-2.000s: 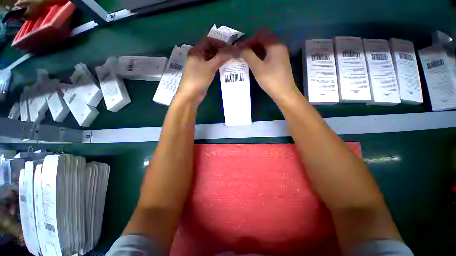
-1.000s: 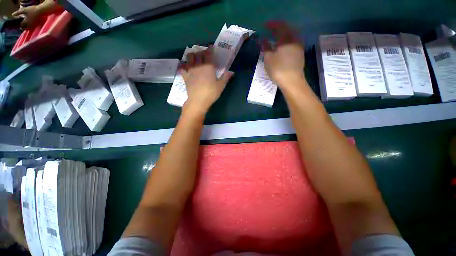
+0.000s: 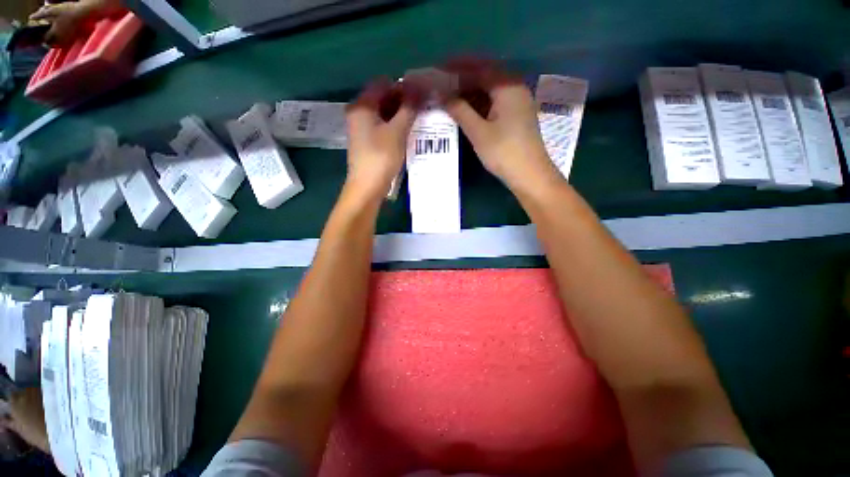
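Observation:
A slim white carton (image 3: 434, 177) with a barcode stands out from between my hands, its near end at the pale guide rail. My left hand (image 3: 380, 140) and my right hand (image 3: 496, 121) both have their fingers at its far end; the fingers are blurred and cover the end flap. Another carton (image 3: 561, 116) lies just right of my right hand. Part of a carton shows behind my left hand. Several cartons with open flaps (image 3: 266, 163) lie at left on the green belt. Several closed cartons (image 3: 685, 140) stand side by side at right.
The pale guide rail (image 3: 652, 233) runs between belt and worktop. A red foam mat (image 3: 485, 363) lies under my forearms. A bundle of flat white pieces (image 3: 140, 382) is at lower left. A red tray (image 3: 89, 61) and another person's hand (image 3: 70, 20) are at upper left, near a metal frame (image 3: 177, 23).
The earlier carton was let go and now lies right of my right hand. Both hands are on another carton. The row of closed cartons has shifted right, and the left cartons have also moved right.

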